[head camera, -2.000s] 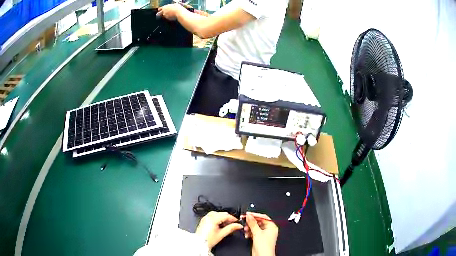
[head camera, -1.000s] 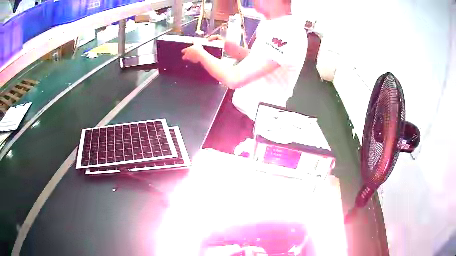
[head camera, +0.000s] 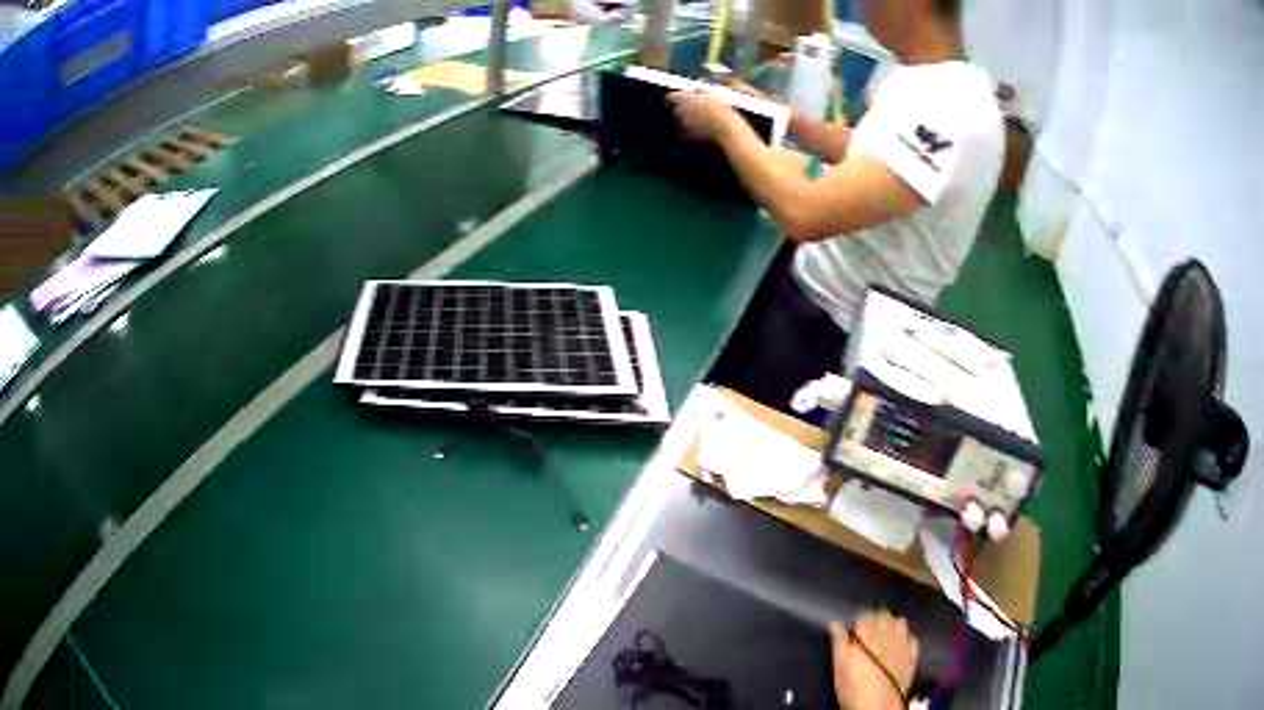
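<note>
A black panel back (head camera: 749, 633) lies on the silver-framed test station (head camera: 631, 534), cut off by the bottom edge, with a coiled black output cable (head camera: 665, 676) on it. My right hand (head camera: 876, 660) is over the panel's right part, blurred and cut off at the bottom. A thin dark wire crosses it; its grip is unclear. My left hand is out of view. Red and blue test leads (head camera: 966, 590) hang from the bench meter (head camera: 932, 441) beside my right hand. Their ends are blurred.
Two stacked solar panels (head camera: 485, 337) lie face up on the green bench (head camera: 347, 555), their cord trailing toward me. Cardboard (head camera: 776, 423) and white pieces lie by the meter. A pedestal fan (head camera: 1171, 402) stands right. A person in white (head camera: 922, 187) holds a dark panel (head camera: 693, 146) ahead.
The view has turned left, and the earlier glare is gone. Two seconds ago both hands met at the cable and a red lead; now only my right hand shows, farther right over the panel.
</note>
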